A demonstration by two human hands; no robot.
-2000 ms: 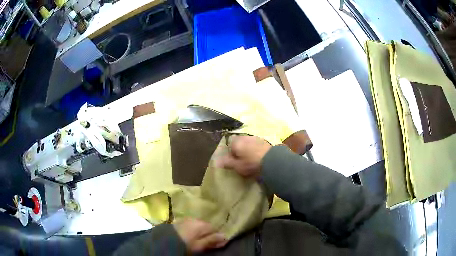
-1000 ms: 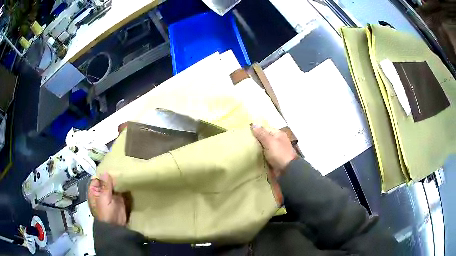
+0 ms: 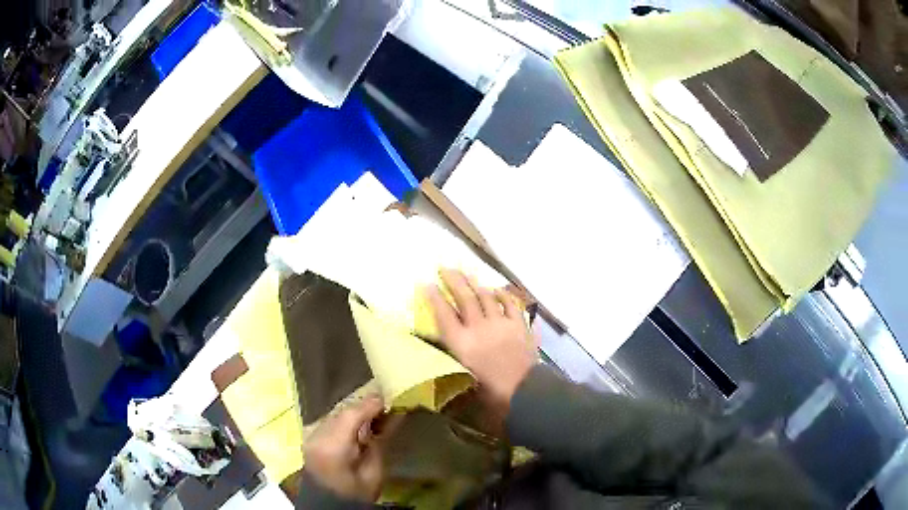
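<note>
A floppy tan bag body with yellow inner faces [image 3: 393,349] lies in front of me, partly rolled and folded. A dark brown panel [image 3: 324,344] shows on its left side. My left hand [image 3: 343,448] grips the piece's near edge with curled fingers, below the brown panel. My right hand [image 3: 485,334] lies on the yellow face with fingers spread, palm down. The part between and under my hands is in shadow, so the fold there is hard to read.
Flat tan pieces with yellow edges [image 3: 826,229] lie at right, with a brown panel on top. White sheets [image 3: 597,239] lie beside the work. A blue bin [image 3: 329,159] stands beyond. A white sewing machine [image 3: 174,438] is at lower left. A metal tray [image 3: 334,45] is at the top.
The view has turned right. The tan face held up between both hands is now folded down, showing yellow. My right hand has opened onto it; my left hand has moved inward.
</note>
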